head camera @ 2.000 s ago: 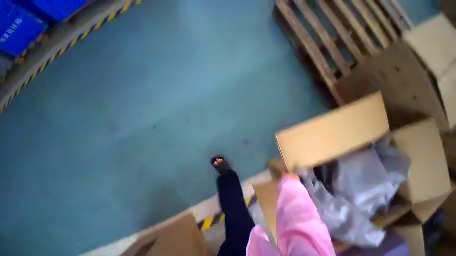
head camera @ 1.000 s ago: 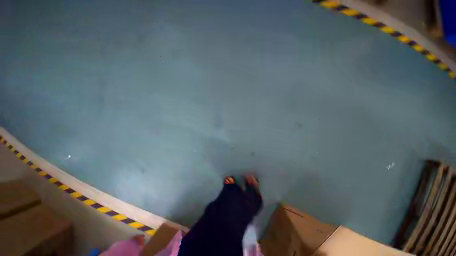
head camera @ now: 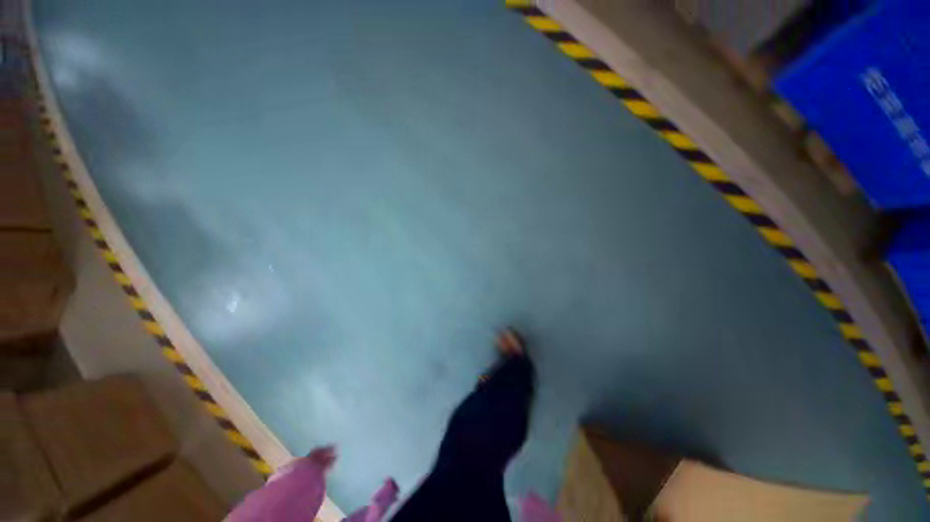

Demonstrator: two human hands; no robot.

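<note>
An open cardboard carton [head camera: 593,479] is at the bottom edge, right of my dark trouser leg, with a light flap [head camera: 750,498] spread to the right. The frame cuts it off and its contents cannot be seen. My left hand [head camera: 323,456] is small and blurred at the end of a pink sleeve at the lower left, apart from this carton. Nothing can be made out in it. My right hand is out of the picture; only a bit of pink cloth shows beside the carton.
A blue-green aisle floor [head camera: 408,204] spreads ahead, edged by yellow-black tape [head camera: 704,168] on both sides. Brown cartons [head camera: 97,433] stand beyond the left edge. Blue crates [head camera: 867,112] stand on the upper right. One foot [head camera: 510,342] is on the aisle.
The view has swung away from the pallet and the carton with grey bags. The aisle now runs ahead, the blue crates are larger, and the open carton has stayed at my right side.
</note>
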